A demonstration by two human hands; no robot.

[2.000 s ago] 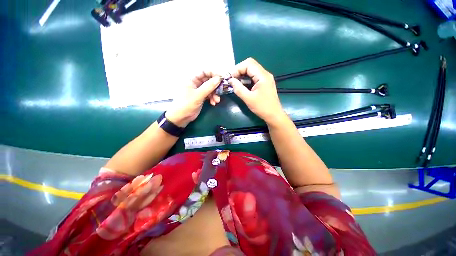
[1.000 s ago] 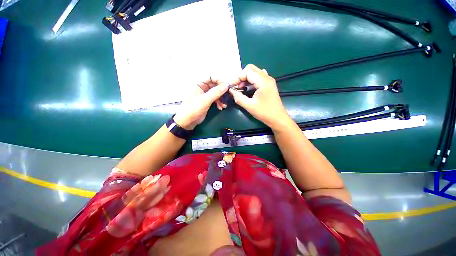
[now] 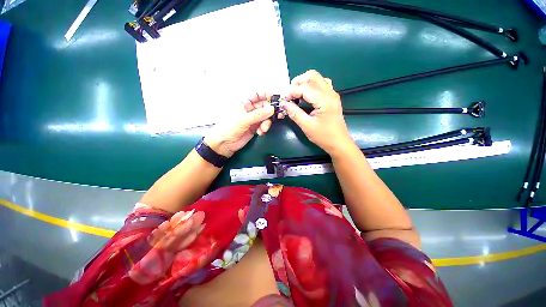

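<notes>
A small black connector housing (image 3: pixel 276 103) is between the fingertips of both hands, just past the right edge of the white paper sheet (image 3: pixel 209 66). My left hand (image 3: pixel 242 123) holds the housing from the left. My right hand (image 3: pixel 317 111) pinches wire ends at the housing's right side. Two black sleeved cables (image 3: pixel 407 111) run out to the right from behind my right hand. My fingers hide most of the wire ends, so I cannot tell how far they sit in the housing.
A steel ruler (image 3: pixel 383 162) lies along the near bench edge with black harnesses (image 3: pixel 413 141) on it. More black cables (image 3: pixel 449 21) lie at the top right and far right (image 3: pixel 534 150). A harness bundle (image 3: pixel 143 27) and a white strip (image 3: pixel 80 19) are at the top left.
The view has shifted, so the bench things sit further right than two seconds ago. My hands have turned slightly, and the black housing shows more clearly between the fingertips than one second ago.
</notes>
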